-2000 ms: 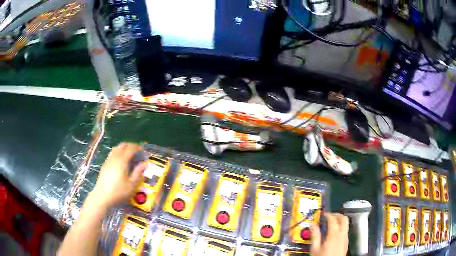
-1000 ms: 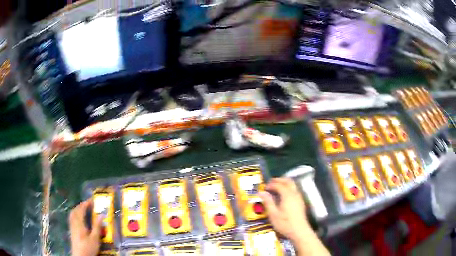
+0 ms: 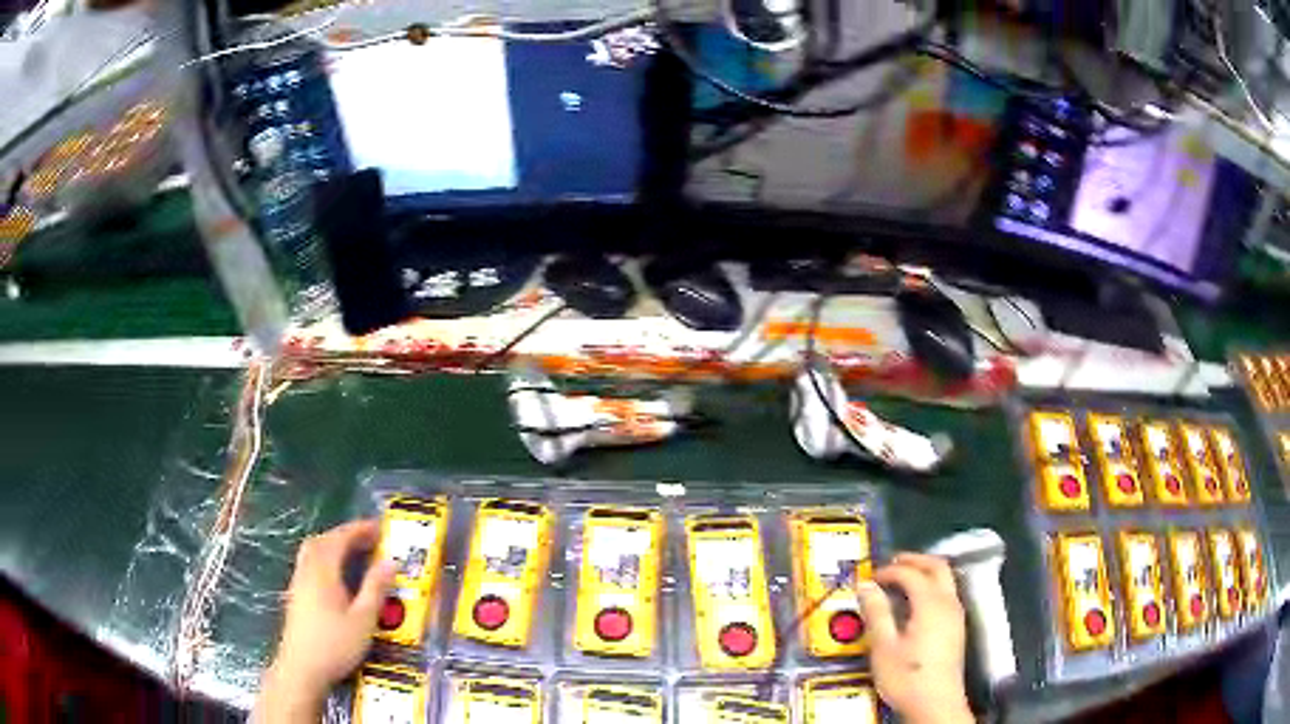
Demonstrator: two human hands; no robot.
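Note:
A clear blister tray (image 3: 556,622) lies in front of me, with two rows of yellow handheld units (image 3: 618,566). Each unit in the upper row has a pale label and a round red button; the lower row is cut off by the bottom edge. My left hand (image 3: 328,615) holds the tray's left edge, thumb by the leftmost upper unit. My right hand (image 3: 917,637) holds the right edge, thumb and fingers beside the rightmost upper unit (image 3: 832,566). A thin dark line, perhaps a cable, crosses that unit towards my right hand. The fingertips under the rim are hidden.
A pale scanner (image 3: 982,594) lies just right of my right hand. Two white-orange scanners (image 3: 601,420) (image 3: 870,431) lie behind the tray. Another filled tray (image 3: 1047,573) is at right. Black mice (image 3: 693,293) sit on the ledge below the monitors (image 3: 425,113).
The view swung right and then partly back. The tray, tilted in the earliest view, now sits nearly level across the picture. Both hands stay at its two ends.

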